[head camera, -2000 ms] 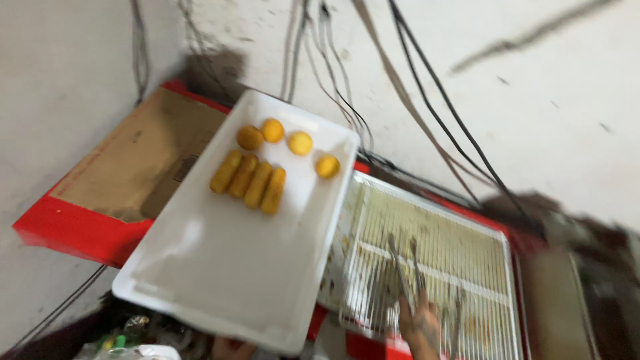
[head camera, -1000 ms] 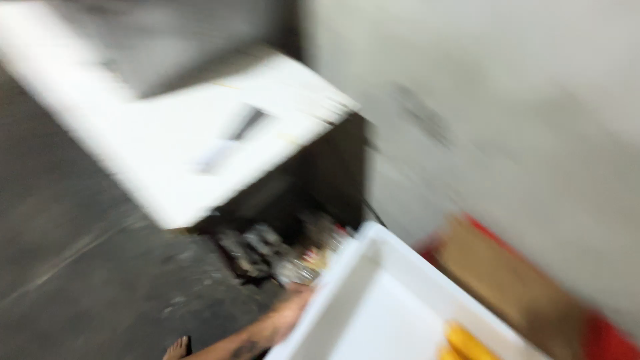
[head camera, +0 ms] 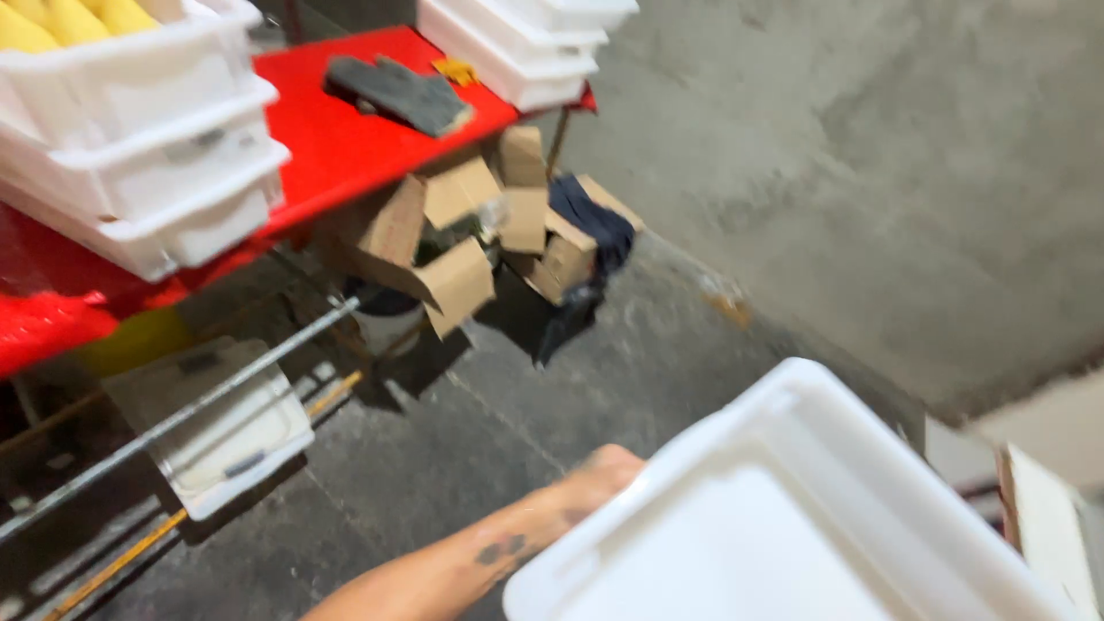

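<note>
A white plastic tray [head camera: 716, 543] fills the lower right of the head view, cut off by the frame's edge. My left hand [head camera: 608, 473] grips its left rim; the fingers are partly hidden behind the wall of the tray, and the forearm reaches in from the bottom. No food shows in the visible part of the tray. My right hand is out of view.
A red-covered table [head camera: 345, 155] carries stacked white trays [head camera: 198, 147], some with yellow pieces, more trays [head camera: 535, 60], and a dark cloth [head camera: 401, 93]. Opened cardboard boxes [head camera: 461, 276] lie beneath its edge. A metal bar [head camera: 190, 410] and a concrete wall [head camera: 845, 172] border the floor.
The view has swung a long way, from the wall and a fryer-like rack to the red table. The held tray has moved along with it. My right hand, with tongs two seconds ago, has left view.
</note>
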